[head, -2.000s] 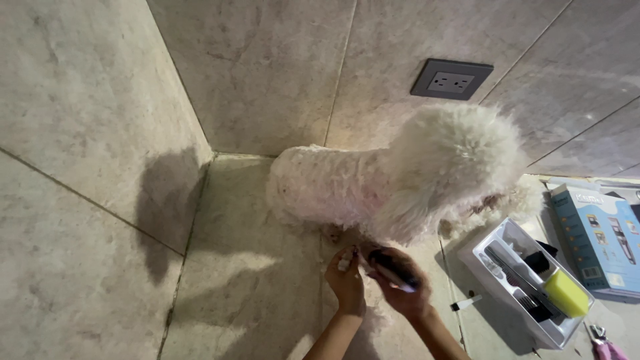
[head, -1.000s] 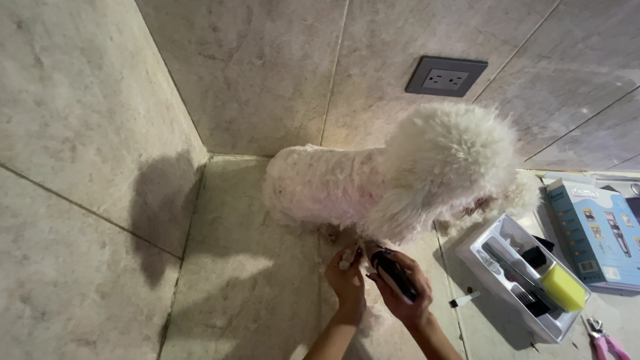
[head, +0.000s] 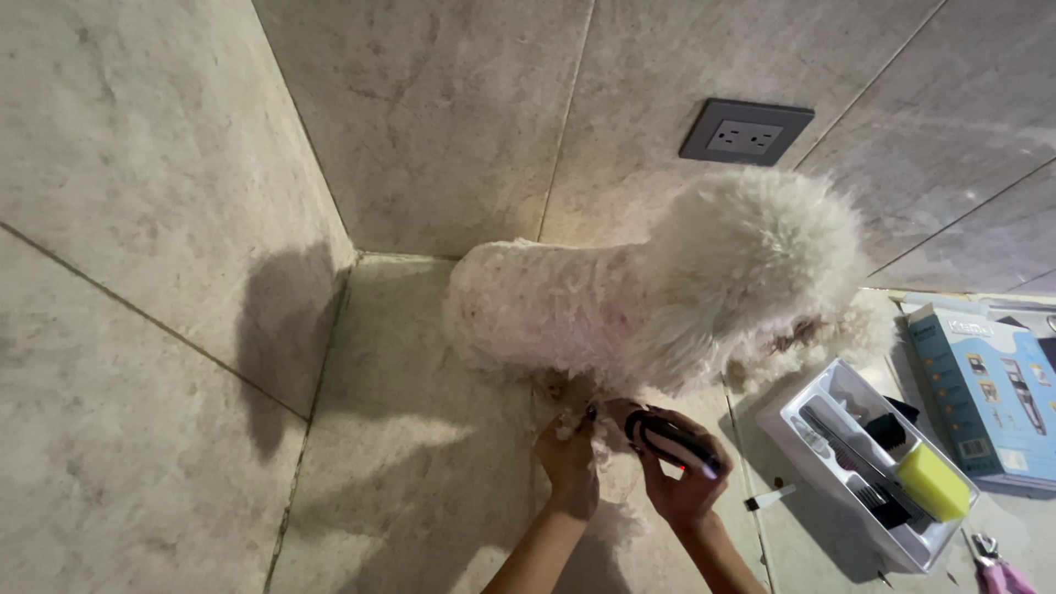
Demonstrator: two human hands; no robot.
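Observation:
A white curly-haired dog (head: 561,309) stands on the tiled floor along the wall, its body clipped short and its head (head: 759,264) still fluffy. My left hand (head: 568,458) is closed around the dog's front paw (head: 569,425), below the chest. In my right hand (head: 685,487) is a dark electric hair clipper (head: 672,441) with a small red light lit. Its front end points toward the paw, close to my left fingers; whether the blade touches hair cannot be told.
At the right lies a white plastic tray (head: 780,417) with combs, guards and a yellow sponge (head: 934,483). Beside it are a blue clipper box (head: 978,396), a small brush (head: 769,497) and pink-handled nail clippers (head: 1002,573). Cut hair (head: 619,524) lies on the floor. A wall outlet (head: 747,132) is behind the dog.
My right hand has turned the clipper slightly beside the paw. My left hand keeps hold of the paw, and the dog stays in about the same place.

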